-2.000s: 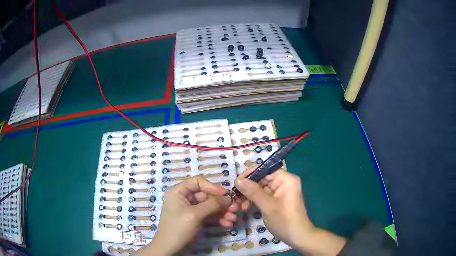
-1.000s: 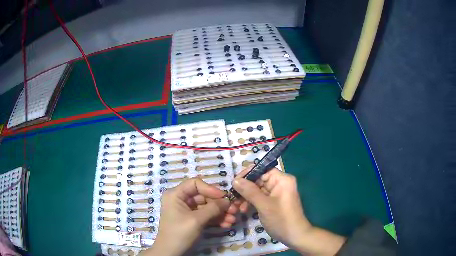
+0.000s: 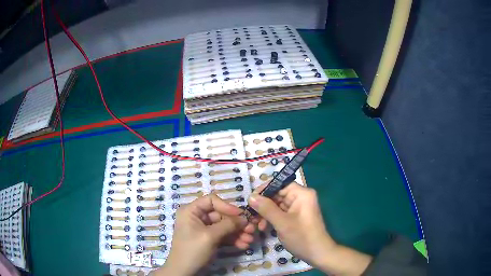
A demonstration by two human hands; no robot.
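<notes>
My right hand (image 3: 301,218) holds a black pen-shaped tool (image 3: 284,173), tilted with its tip down to the left. A red lead (image 3: 215,160) runs from its rear. My left hand (image 3: 207,229) pinches a small dark round-ended component (image 3: 247,213) between its fingertips, at the tool's tip. Whether tip and component touch cannot be told. Both hands are over the white foam parts tray (image 3: 132,202), which has rows of tan slots with dark round parts. A lower foam tray (image 3: 287,141) sticks out at its right and front edges.
A thick tray stack (image 3: 253,102) stands behind, with loose dark parts (image 3: 274,57) on top. Smaller tray stacks are at rear left (image 3: 40,108) and left edge (image 3: 13,221). A second red lead (image 3: 60,135) hangs at left. A cream pipe (image 3: 390,59) stands at right by the dark panel.
The second red lead at left has swung right and forms a wider curve. The hands, tool and component have hardly moved. The view has shifted slightly.
</notes>
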